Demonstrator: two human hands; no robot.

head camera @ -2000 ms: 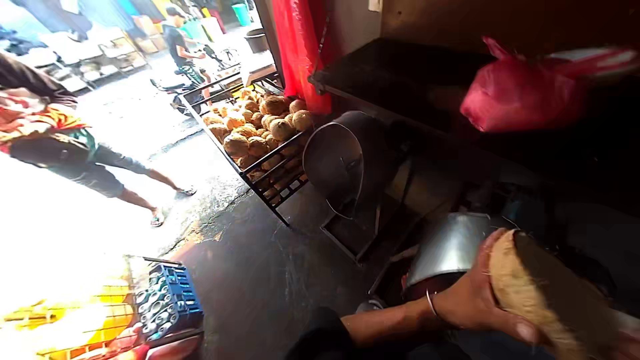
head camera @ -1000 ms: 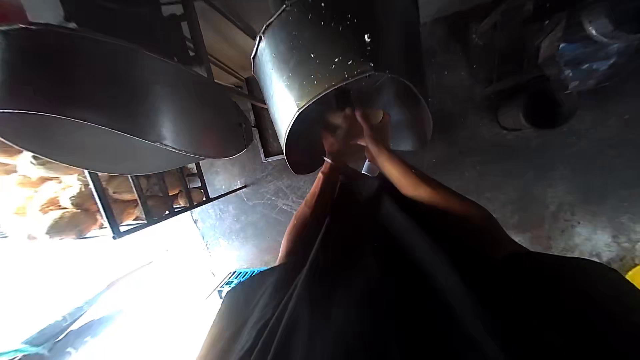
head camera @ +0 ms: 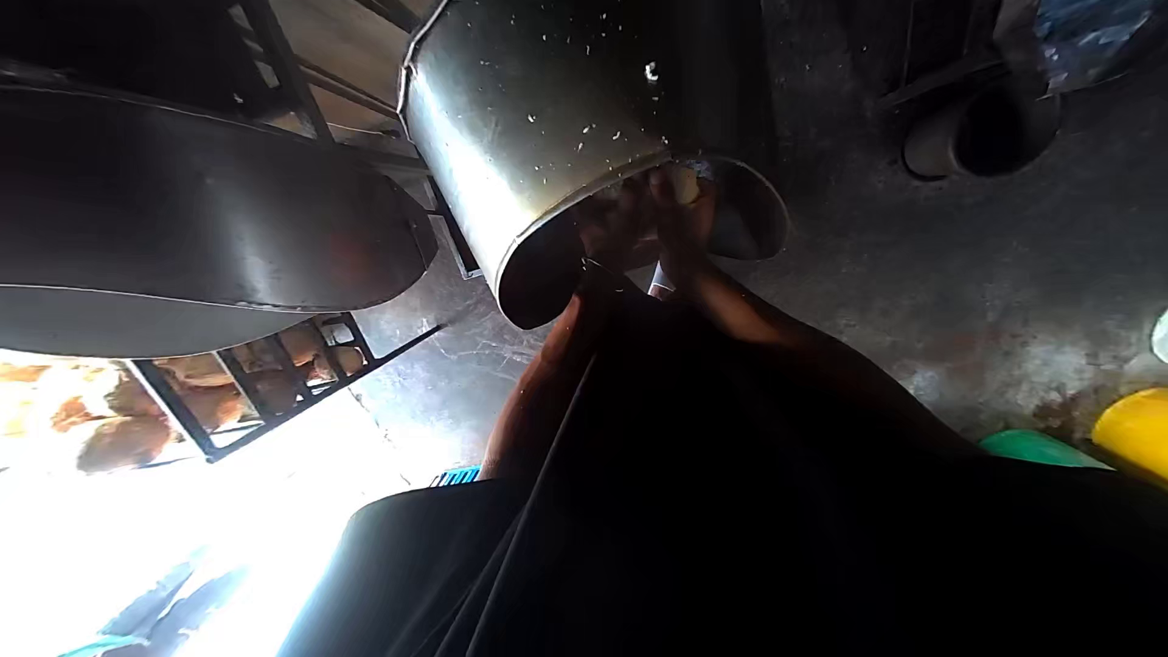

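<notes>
Both my hands reach in under the open lower end of a large curved sheet-metal hood (head camera: 538,137), flecked with white bits. My left hand (head camera: 611,219), with a thin bangle at the wrist, lies in deep shadow at the left. Beside it my right hand (head camera: 680,205) has its fingers raised near a pale yellowish piece (head camera: 684,184), whose kind I cannot make out. Shadow and the hood's rim hide much of both hands, so what they grip cannot be told. Part of a white object (head camera: 659,278) shows just below the right hand.
A second curved metal guard (head camera: 210,210) stands at the left, above a black metal rack (head camera: 265,424) of brown coconuts (head camera: 123,443). A dark cylindrical pipe or container (head camera: 981,137) is at the upper right. Yellow (head camera: 1136,429) and green (head camera: 1036,447) plastic items sit at the right edge.
Two seconds ago one hand held a cut, husk-coloured piece beside the metal drum; now both hands are under the hood. The view has swung strongly downward.
</notes>
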